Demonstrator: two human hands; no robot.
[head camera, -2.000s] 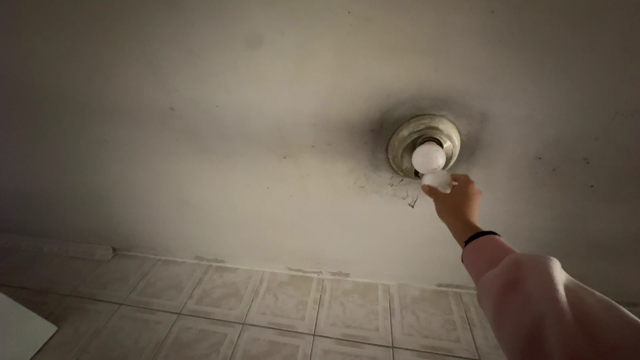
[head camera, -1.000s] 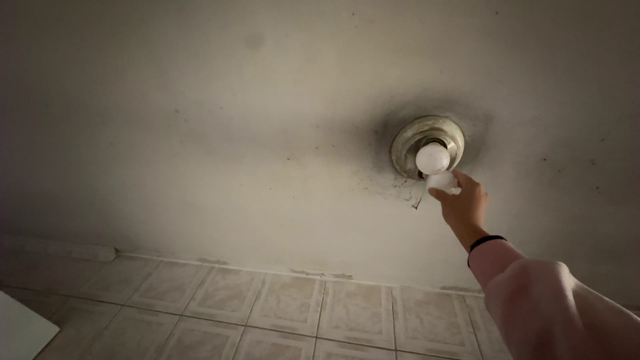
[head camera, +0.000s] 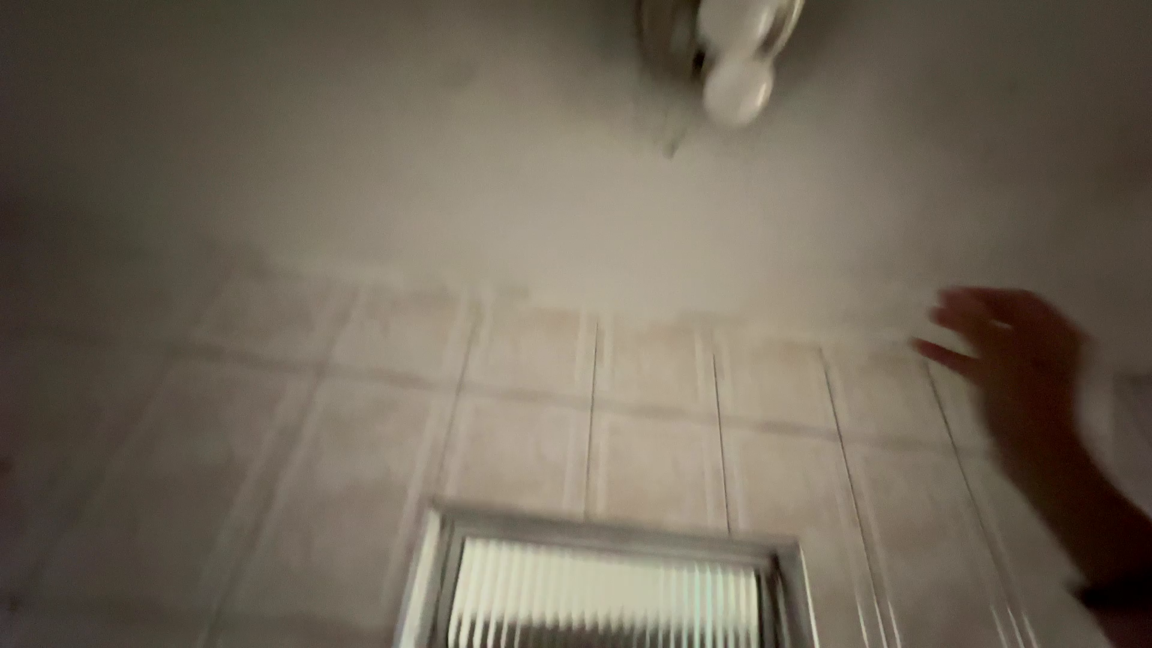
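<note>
My right hand (head camera: 1017, 351) is blurred at the right, raised with its fingers apart and nothing visible in it. Up and to its left, apart from it, a round ceiling light fixture (head camera: 664, 40) is cut off by the top edge. Two white round bulbs show at the fixture, an upper bulb (head camera: 736, 22) and a lower bulb (head camera: 738, 90), close against each other. A dark band sits around my right wrist. My left hand is out of view.
Pale wall tiles (head camera: 522, 441) run below the stained ceiling (head camera: 540, 207). At the bottom centre is a metal window frame (head camera: 612, 531) with ribbed glass (head camera: 603, 594).
My right hand has let go of the lower white bulb and moved away from it, down to the right. The view has tilted down, bringing the window in.
</note>
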